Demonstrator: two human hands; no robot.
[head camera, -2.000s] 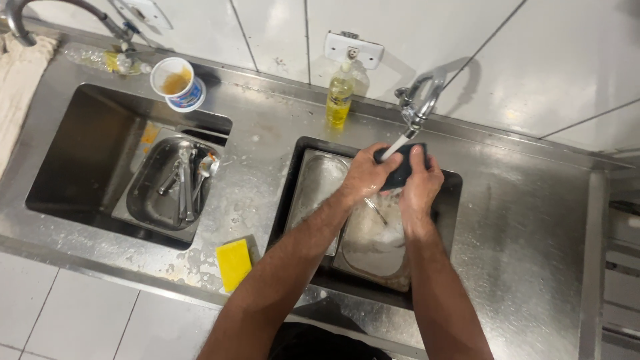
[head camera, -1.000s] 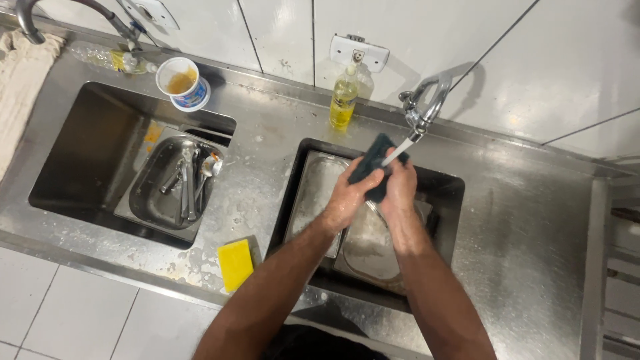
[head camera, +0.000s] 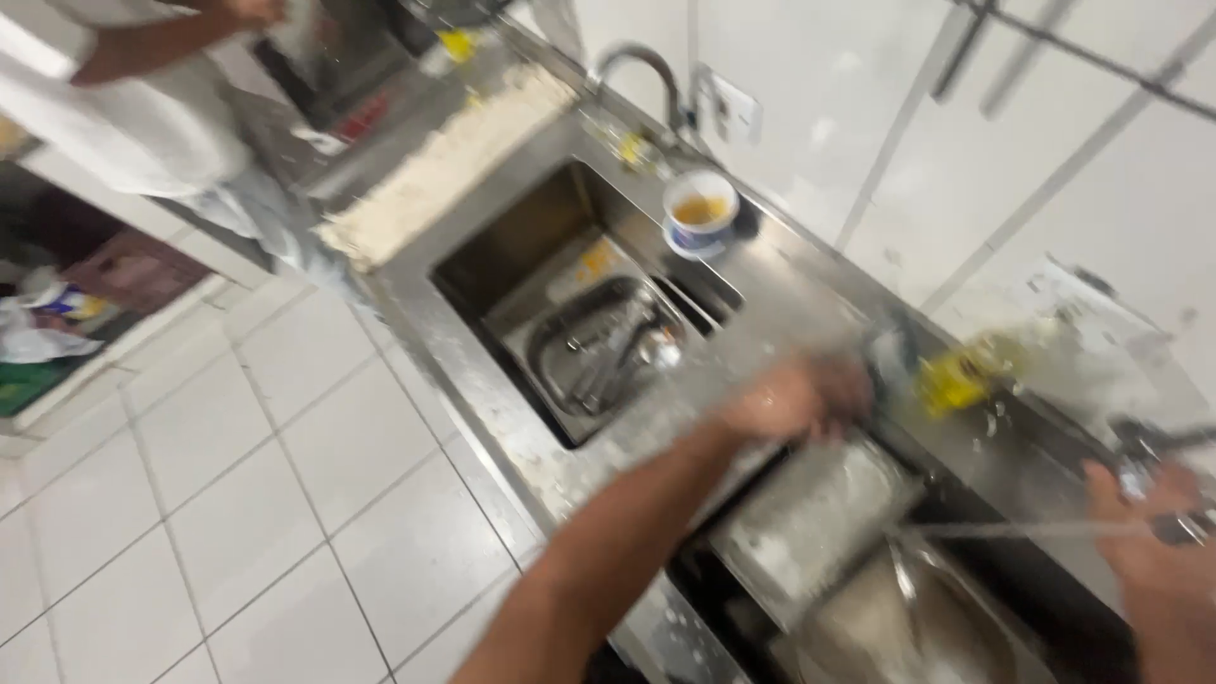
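Motion blurs my left hand (head camera: 798, 394), which is over the steel divider between the two sinks, with a dark scouring pad (head camera: 888, 366) at its fingers. At the right edge, my right hand (head camera: 1149, 522) is at the chrome faucet (head camera: 1183, 527); whether it grips it is unclear. A stream of water runs from there over the right sink, where a metal tray (head camera: 817, 532) and a rounded metal pan (head camera: 912, 617) lie. Beyond my left hand a bottle of yellow liquid (head camera: 969, 375) stands near the wall.
The left sink (head camera: 513, 256) holds a metal pan (head camera: 546, 347) with utensils. A white tub (head camera: 701, 214) with orange-brown contents stands behind it. A cream cloth (head camera: 456, 166) lies on the counter. At the upper left stands another person (head camera: 142, 114) in white, one arm out.
The view has swung left. My hands were together on the dark pad under the water; now they are apart, the left one with the pad near the yellow bottle, the right one at the faucet.
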